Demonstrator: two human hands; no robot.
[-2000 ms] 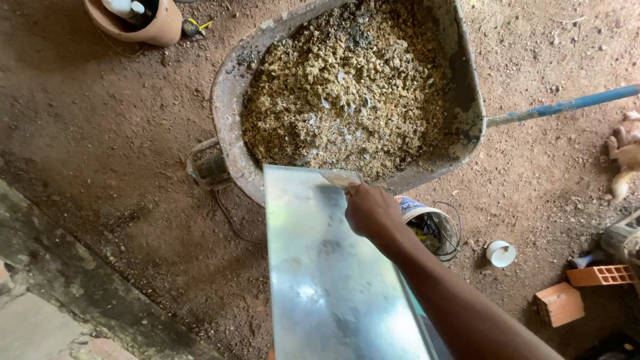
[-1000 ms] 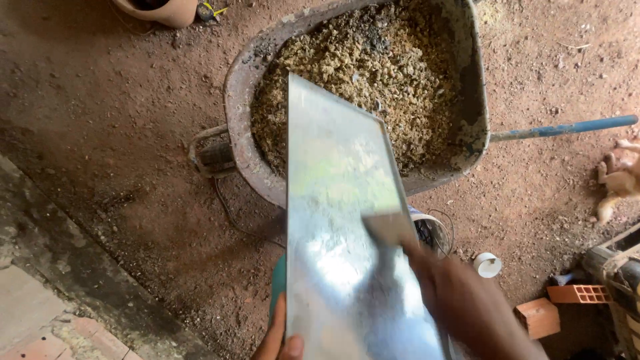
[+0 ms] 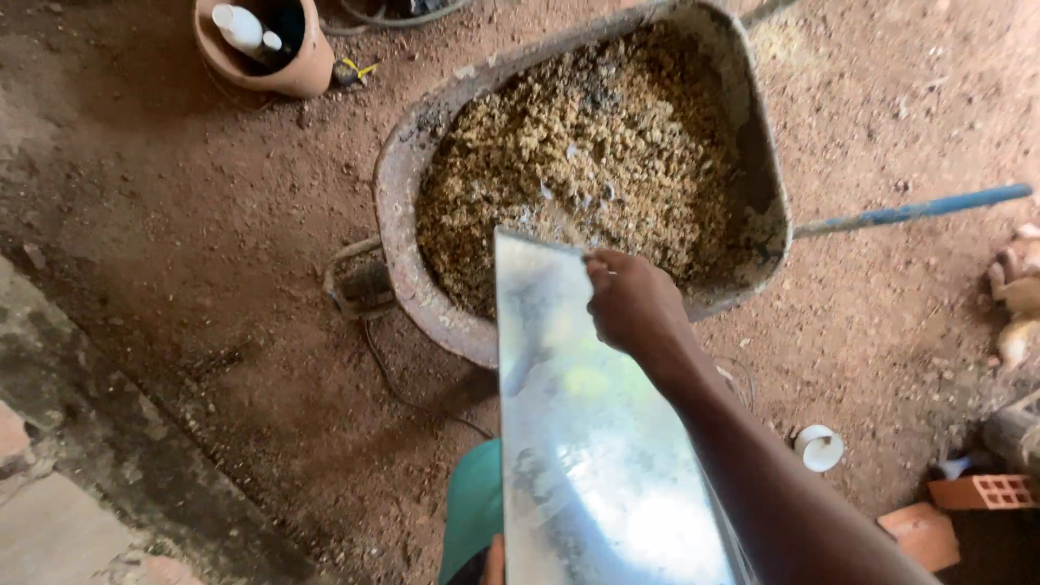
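Observation:
A shiny sheet-metal tray (image 3: 585,406) with low rims slopes over the near edge of a wheelbarrow (image 3: 439,301). The barrow holds a heap of crumbly, pale brown mixture (image 3: 569,146) with dark and whitish bits. My right hand (image 3: 634,301) is closed at the tray's far end on a small scraper-like tool, whose blurred blade (image 3: 565,223) points over the heap. Of my left hand (image 3: 494,561), only a finger shows, at the tray's left edge near the bottom; the rest is hidden behind the metal.
A clay pot (image 3: 309,65) with white bottles stands at upper left. The barrow's blue handle (image 3: 942,203) reaches right, near an animal (image 3: 1020,284) lying on the dirt. A white cup-like container (image 3: 819,448) and hollow bricks (image 3: 983,491) lie lower right. A concrete ledge (image 3: 122,406) runs along the left.
My right hand has moved from the middle of the metal tray to its far end with the tool. Less of my left hand shows than one second ago.

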